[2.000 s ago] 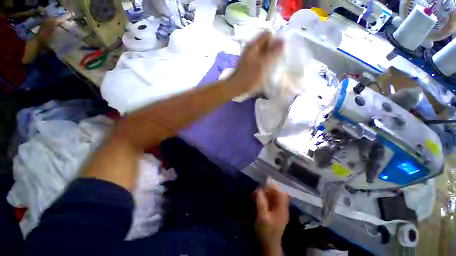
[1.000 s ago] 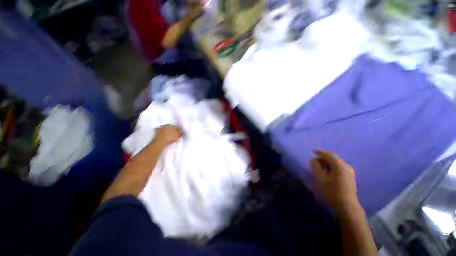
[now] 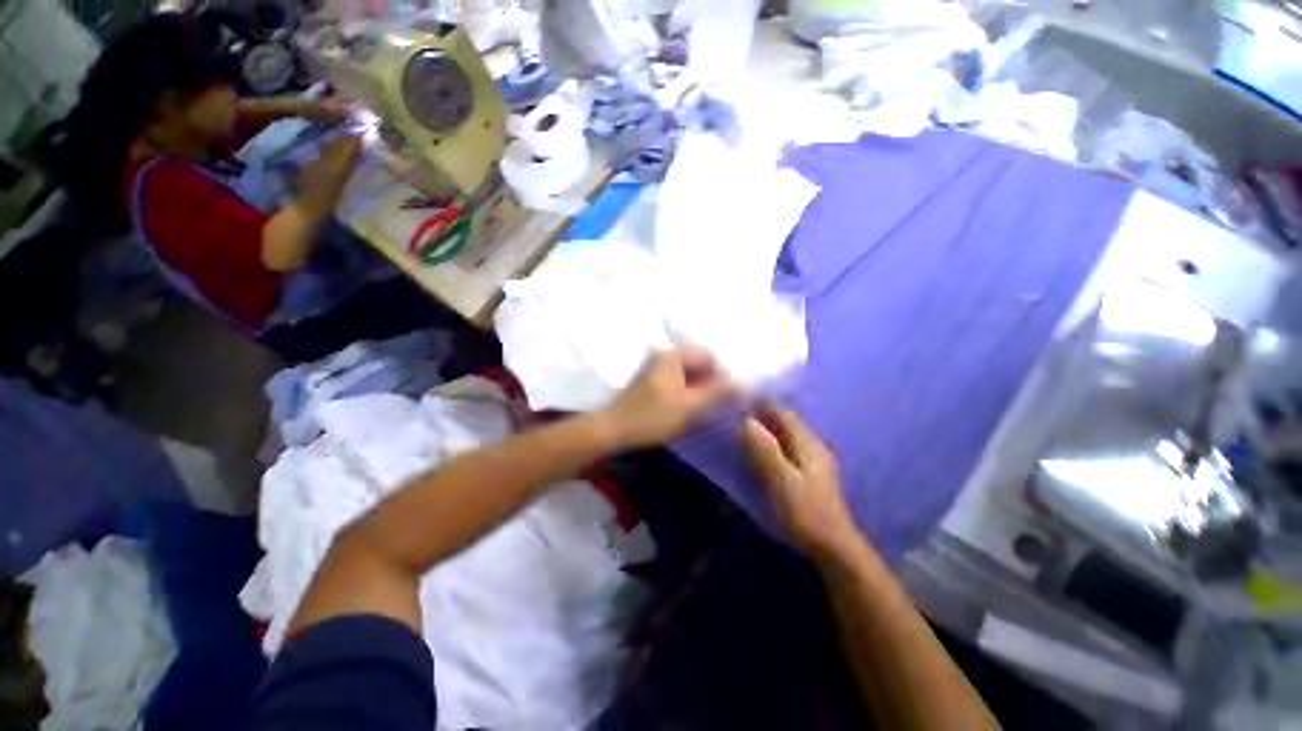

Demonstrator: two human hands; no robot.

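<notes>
A purple cloth (image 3: 942, 286) lies flat on the table in front of me. White cloth pieces (image 3: 586, 314) lie to its left, partly against its edge. My left hand (image 3: 668, 401) is at the near edge of the white pieces, fingers bent and blurred. My right hand (image 3: 800, 479) is just right of it, over the purple cloth's near left corner, with thumb and fingers close together. The fingertips of both hands nearly meet; whether they pinch cloth is too blurred to tell.
The overlock machine (image 3: 1142, 493) is at right, cut off. A white cloth heap (image 3: 500, 571) lies below the table at left. Red-green scissors (image 3: 440, 236) lie on the left table. A person in red (image 3: 214, 229) works at a beige sewing machine (image 3: 429, 100).
My left hand has left the white heap below and moved up and right to the table. My right hand has come beside it. The view has turned slightly; the other person shows more.
</notes>
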